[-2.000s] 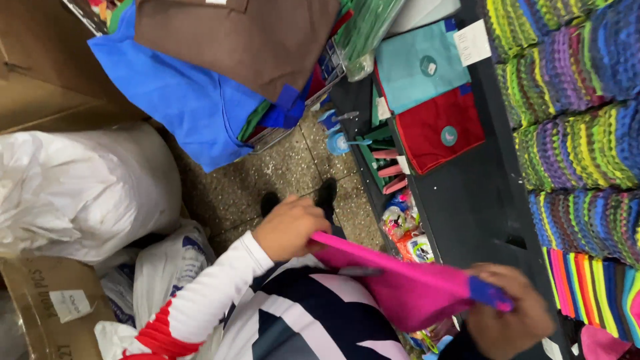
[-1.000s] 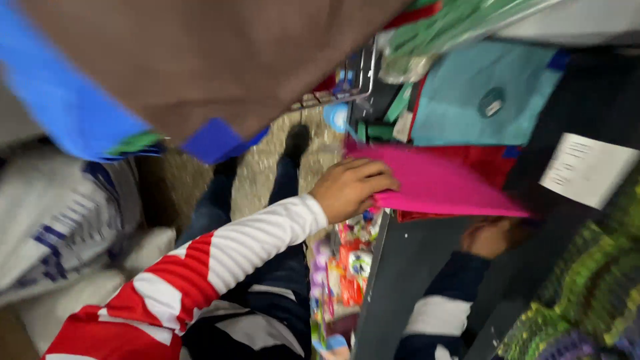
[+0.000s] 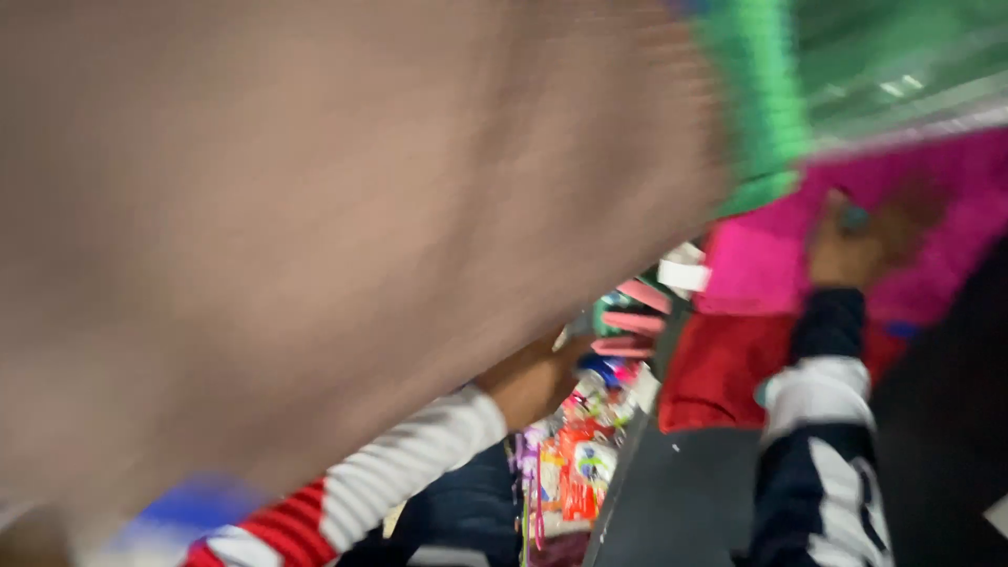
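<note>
My right hand (image 3: 862,236) lies spread on a bright pink folded cloth (image 3: 756,264) on the dark shelf, its fingers blurred. The pink cloth overlaps a red folded cloth (image 3: 717,366). My left hand (image 3: 539,378) is partly behind a large brown cloth (image 3: 354,213) that fills the upper left of the view. Its fingers are mostly hidden, so what it holds, if anything, cannot be told. A green edge of fabric (image 3: 764,110) shows beside the brown cloth.
Pink-handled items (image 3: 634,319) hang beside the dark shelf (image 3: 685,496), close to my left hand. Colourful packaged goods (image 3: 579,465) are below them. Green material in clear plastic (image 3: 906,63) is at the upper right. A white tag (image 3: 683,274) sits by the shelf edge.
The pink cloth was held between both hands and now lies on the shelf, over the red cloth. My left hand has come off it. The view has moved much closer to the brown cloth.
</note>
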